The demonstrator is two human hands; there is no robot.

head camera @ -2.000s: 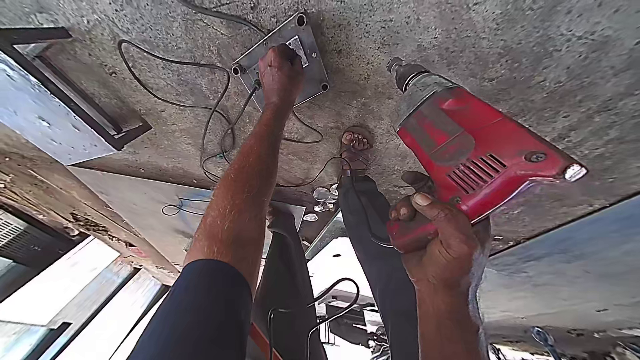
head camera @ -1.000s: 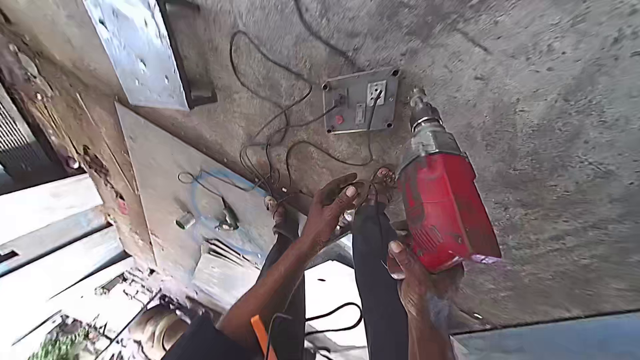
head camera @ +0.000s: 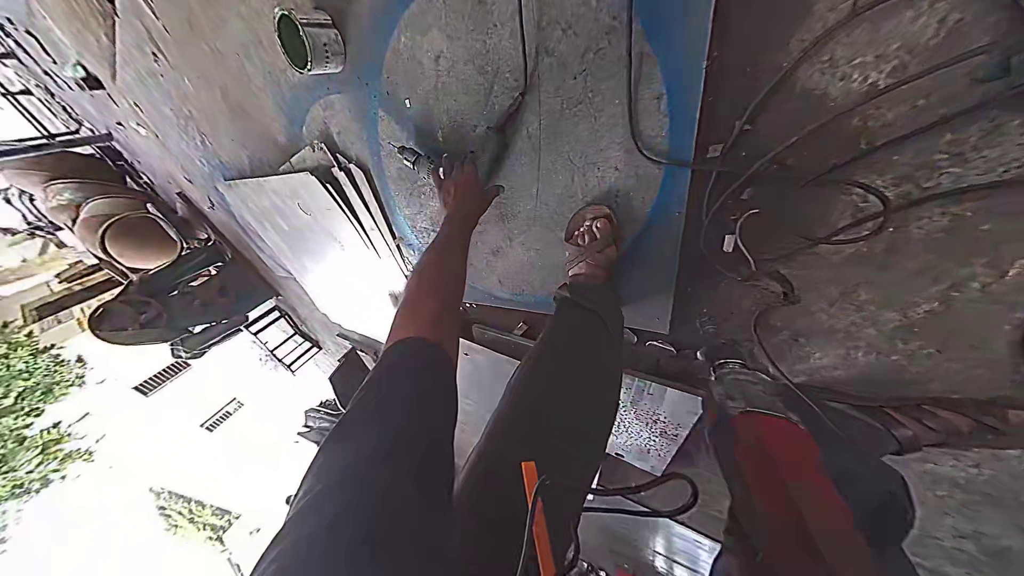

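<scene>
My left hand reaches over a metal sheet marked with a blue painted ring. Its fingers and thumb are apart, with the fingertips beside a small dark tool with a chuck-like front and thin bit. Whether they touch it is unclear. A dark, blurred shape lies just beyond the fingers, and a black cable runs near it. At the lower right a red corded power drill points up the view, blurred and in shade. My right hand does not show, so its hold on the drill cannot be seen.
An open can lies at the upper left. Stacked metal sheets are left of my forearm. My sandalled foot stands on the ringed sheet. Loose cables cross the concrete at right. An orange strip is at the bottom.
The view has swung strongly toward the ringed sheet. My left hand was at the grey socket box two seconds ago and is now beside the small tool. My right hand has left the view.
</scene>
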